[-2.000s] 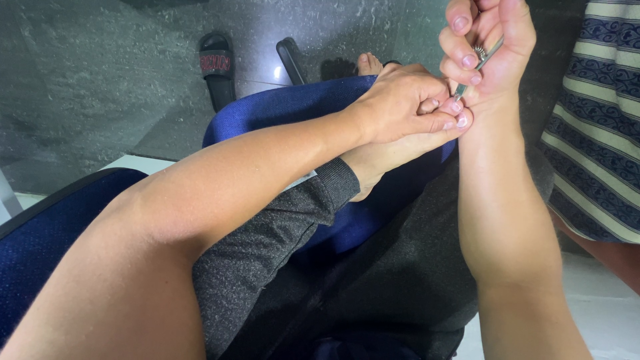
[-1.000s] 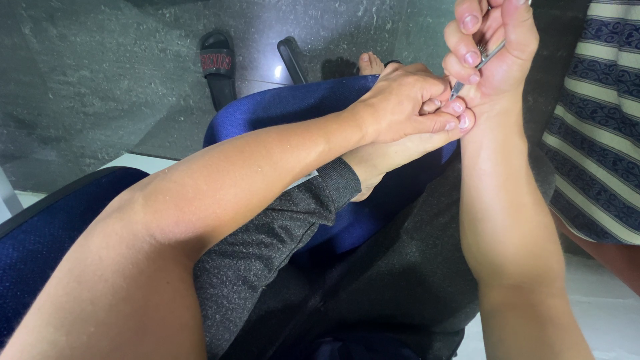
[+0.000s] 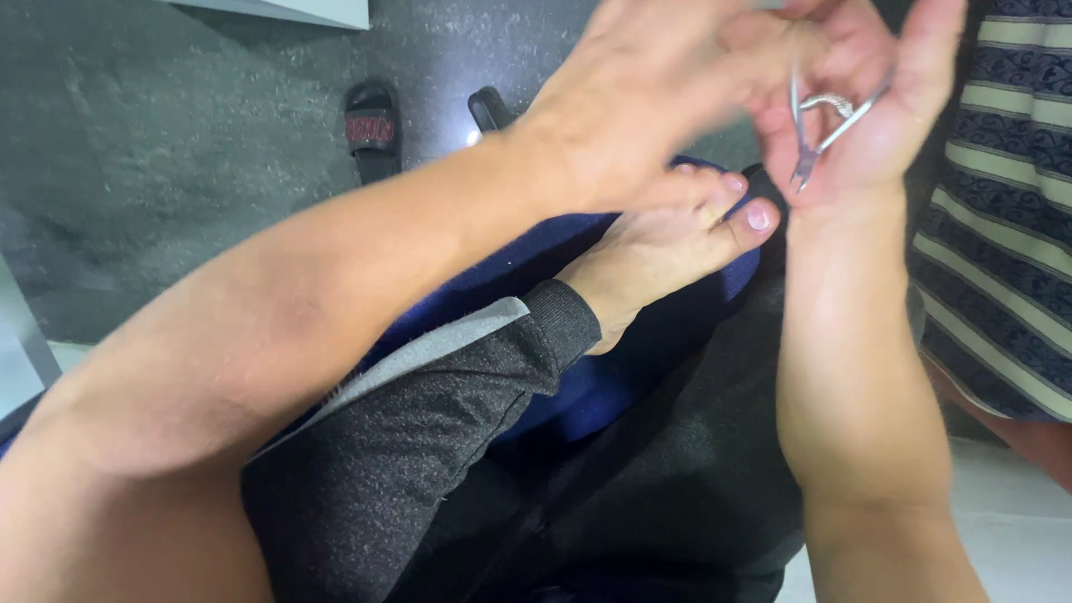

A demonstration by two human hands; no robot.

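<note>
A bare foot (image 3: 662,239) in a dark grey cuffed trouser leg (image 3: 419,410) rests over the blue seat, its big toe (image 3: 754,222) uncovered and pointing right. Above the toes, my left hand (image 3: 645,100) is blurred, with its fingers reaching across to the fingers of my right hand (image 3: 892,138). Where the two hands meet, the left fingertips are hard to make out. Metal cuticle nippers (image 3: 808,159) lie in my right hand against the palm, handles spread around a coiled spring and tips pointing down, apart from the big toe.
Beneath the foot is a blue padded seat (image 3: 599,394). A black slide sandal (image 3: 371,130) and part of another dark one (image 3: 490,109) lie on the grey floor. At the right stands a person in striped patterned cloth (image 3: 1005,218). A pale furniture edge (image 3: 310,10) shows at the top.
My left hand has let go of the toes and moved up to my right hand. The nippers have come away from the big toe, and their handles are now spread. The view has shifted.
</note>
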